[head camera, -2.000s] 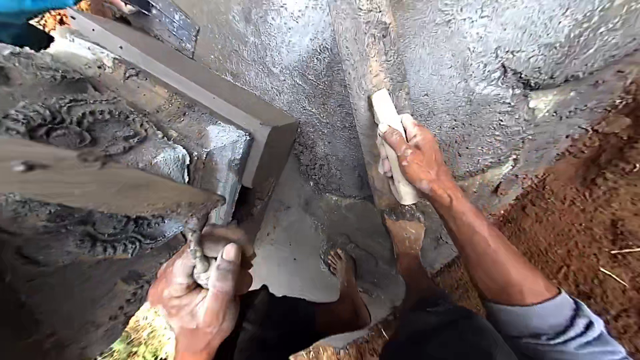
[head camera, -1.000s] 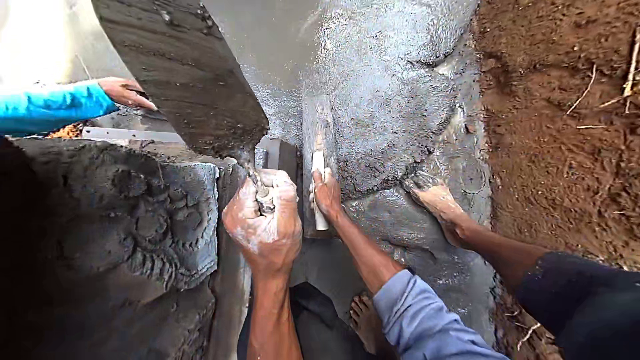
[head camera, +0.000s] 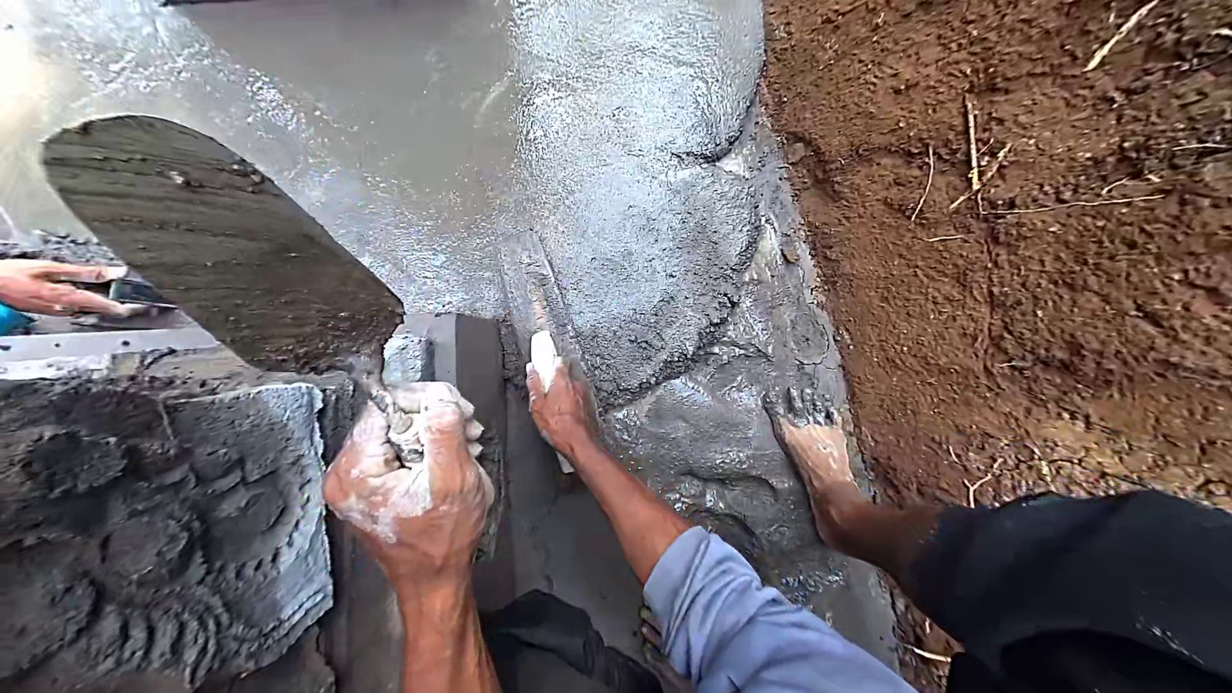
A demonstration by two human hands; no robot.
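Observation:
My left hand [head camera: 414, 472], smeared with cement, grips the handle of a rounded masonry trowel [head camera: 217, 241], whose broad blade points up and left, coated with dark mortar. Around the pale handle of a long finishing trowel [head camera: 535, 279] my right hand [head camera: 561, 404] is closed. That trowel lies on the wet cement [head camera: 635, 241], just right of a smooth grey raised edge [head camera: 478, 385]. Part of its blade is hidden under my right hand.
Left, a block [head camera: 192, 520] bears mortar relief; beyond it another person's hand [head camera: 72, 289] holds a dark tool near a metal straightedge [head camera: 106, 345]. My bare foot [head camera: 818, 452] stands on rough wet cement at the right. Brown soil [head camera: 1011, 260] with roots borders the cement.
The view has turned and shifted strongly. Both hands keep their trowels. Since a second ago, the left trowel's blade has tilted further left, and the other person's hand now has a dark tool.

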